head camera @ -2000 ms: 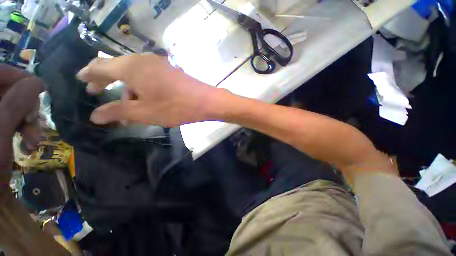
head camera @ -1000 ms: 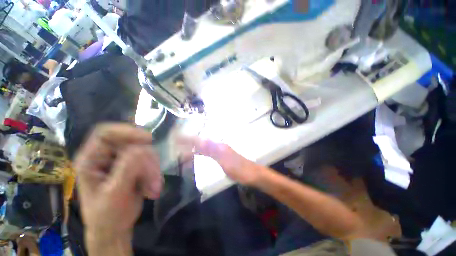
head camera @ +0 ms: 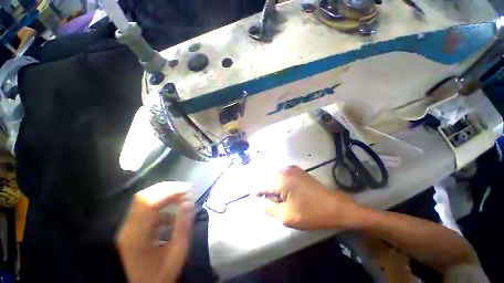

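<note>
The black garment (head camera: 77, 121) lies left of the white machine head (head camera: 298, 72) and drapes down at the lower left. My left hand (head camera: 160, 229) is over the garment, blurred, fingers curled; I cannot tell if it holds anything. My right hand (head camera: 304, 202) is on the bright bed right of the needle area, thumb and index finger close together at a thin dark line; its grip is unclear. The presser foot area (head camera: 241, 157) is washed out by light. Black-handled shears (head camera: 356, 163) lie on the bed beyond my right hand.
White paper strips (head camera: 391, 138) lie beside the shears. A small compartment box (head camera: 461, 132) is at the table's right end. A clear plastic bag (head camera: 10, 102) is at the far left. White scraps (head camera: 444, 202) hang below the table at the right.
The view has moved closer to the machine. My right hand has moved from over the garment to the bed. My left hand came in from the left and is now low beside the bed.
</note>
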